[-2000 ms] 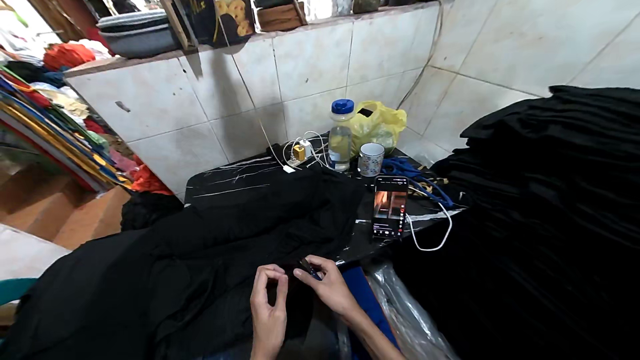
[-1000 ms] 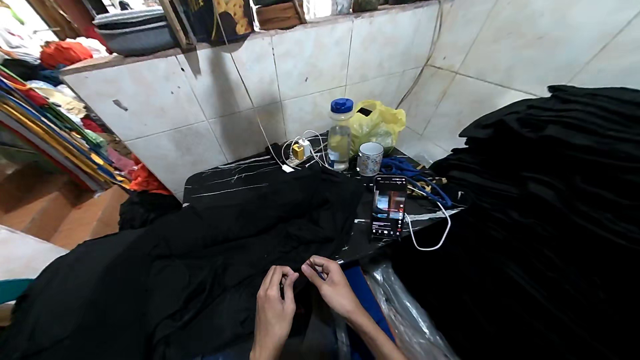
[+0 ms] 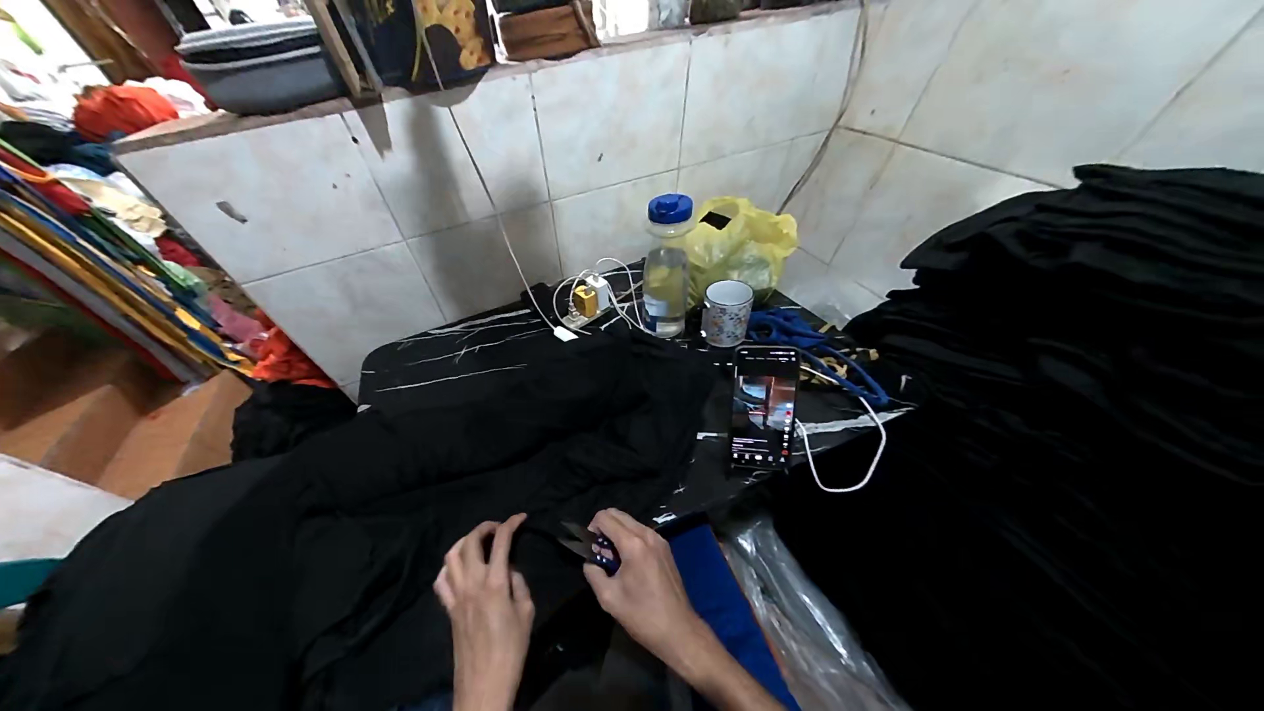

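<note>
Black fabric (image 3: 415, 494) lies heaped over the near part of the table and spreads to the left. My left hand (image 3: 489, 583) rests at the fabric, thumb and forefinger near each other on its edge; whether cloth is pinched between them is hard to see. Just to the right, my right hand (image 3: 637, 578) is closed around small thread snips (image 3: 600, 553) with dark blue handles, their blades pointing left toward my left hand. A phone (image 3: 763, 407) with a lit screen stands propped beyond my right hand, a white cable beside it.
On the black marbled table (image 3: 444, 365) are a blue-capped bottle (image 3: 667, 281), a patterned mug (image 3: 728, 314), a yellow plastic bag (image 3: 746, 242), chargers (image 3: 590, 296) and blue cords (image 3: 800, 336). A tall stack of black cloth (image 3: 1086, 395) rises at right. Clear plastic wrap (image 3: 810, 612) lies below.
My hands were close together at the fabric a second ago and are now farther apart. The snips show more plainly in my right hand, with their blades pointing left.
</note>
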